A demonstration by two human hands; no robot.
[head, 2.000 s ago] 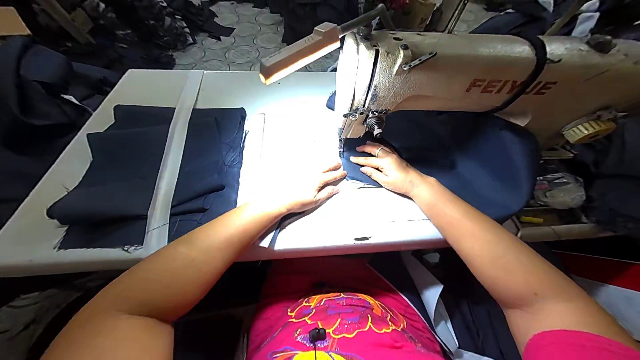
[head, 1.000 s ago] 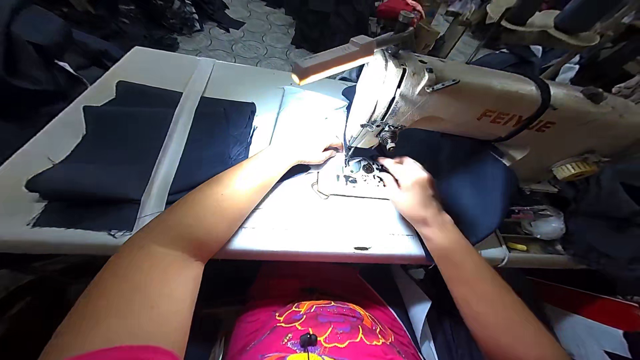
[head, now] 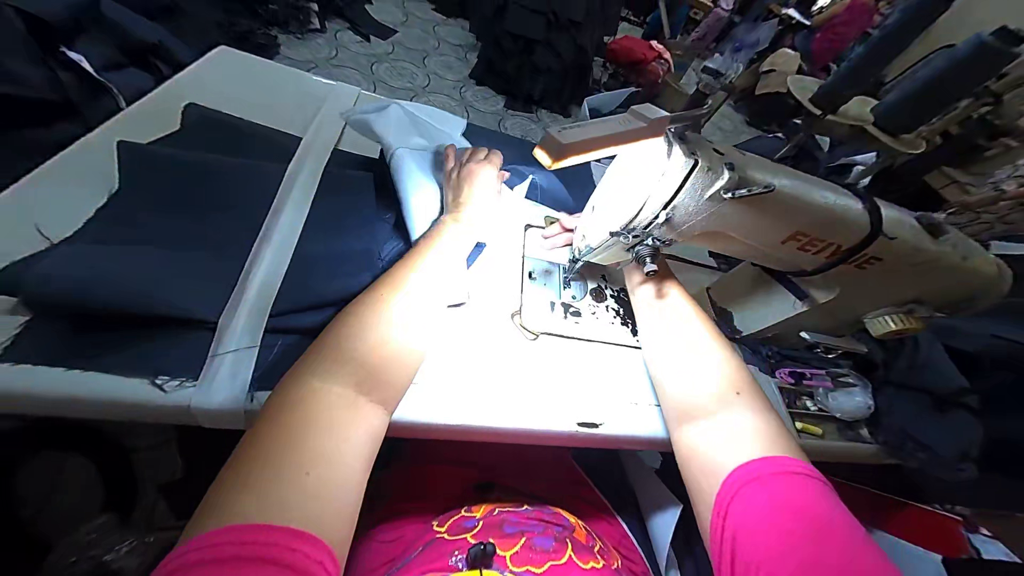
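An industrial sewing machine [head: 744, 200] stands on a white table [head: 512, 392]. Beyond its needle area, my left hand [head: 474, 178] lies on white and dark navy fabric [head: 412, 152] near the table's far side; whether its fingers grip the fabric is unclear. My right arm passes under the machine's arm, and the fingers of my right hand [head: 562, 232] show left of the machine head, behind the needle plate [head: 548, 280]. The rest of that hand is hidden, and I cannot tell what it holds. No fabric lies under the presser foot [head: 570, 272].
Dark fabric pieces [head: 232, 224] lie on the table's left side under a pale strip [head: 280, 256]. A lamp [head: 600, 136] juts out left of the machine head. Small items and a plastic bag [head: 846, 396] lie at the right. Dark cloth heaps surround the table.
My left hand has moved away from the needle area to the far side of the table. The navy fabric has left the needle area, and my right hand has reached behind the machine head.
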